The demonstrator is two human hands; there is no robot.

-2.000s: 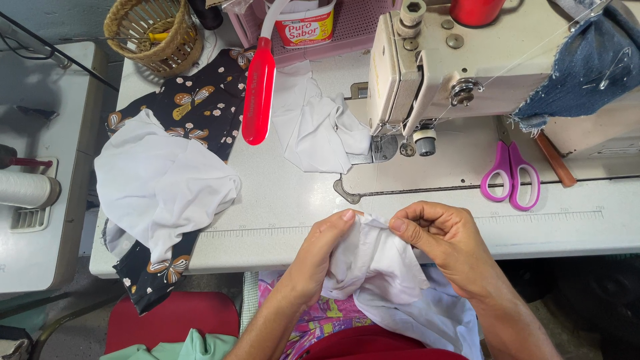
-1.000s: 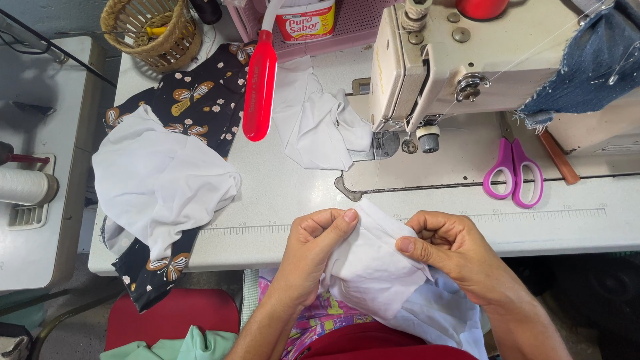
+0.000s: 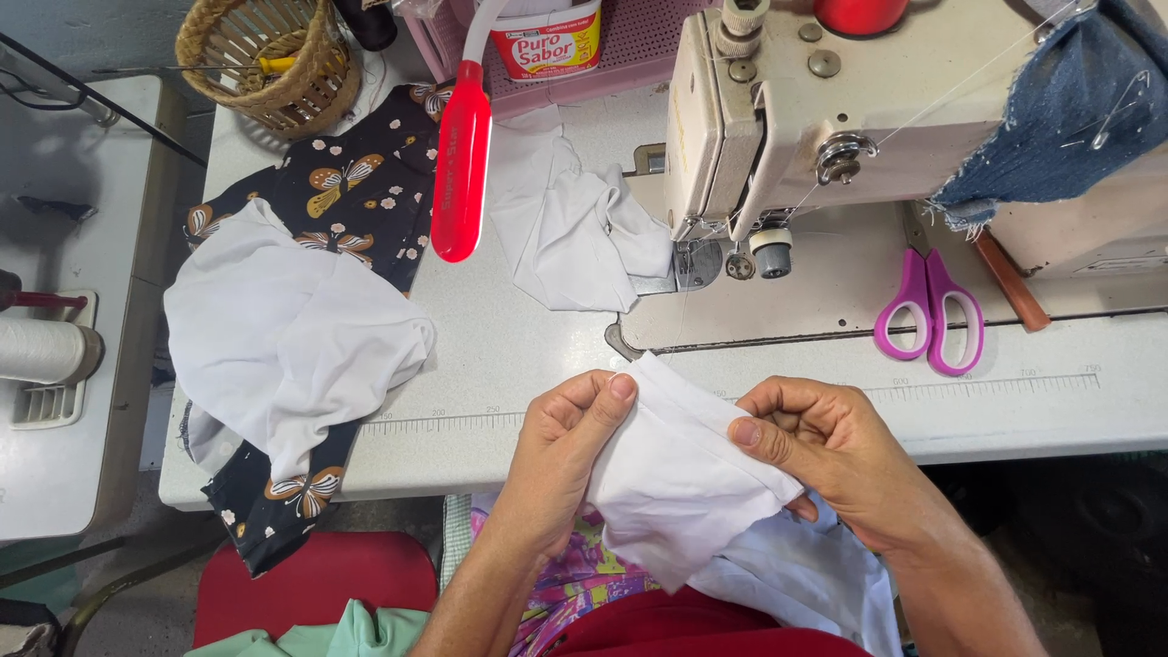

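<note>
A piece of white fabric (image 3: 693,474) with a folded edge is stretched between my two hands at the table's front edge. My left hand (image 3: 575,438) pinches its upper left corner between thumb and fingers. Farther down the same fold, my right hand (image 3: 817,447) grips the edge, thumb on top. More pale cloth (image 3: 794,575) hangs over the lap beneath. Beyond the hands is a sewing machine (image 3: 849,119), and another white cloth piece (image 3: 584,219) lies beside its presser foot (image 3: 698,265).
Purple-handled scissors (image 3: 929,310) and a brown-handled tool (image 3: 1013,278) lie on the machine bed. Left are white cloth (image 3: 292,328), black butterfly-print fabric (image 3: 365,164) and a wicker basket (image 3: 274,73). A red lamp-like piece (image 3: 462,164) hangs over the table. Denim (image 3: 1058,119) drapes the machine.
The white fabric, bunched between my hands two seconds ago, is now spread flatter with its folded edge showing. My right hand has moved down along that edge, away from my left.
</note>
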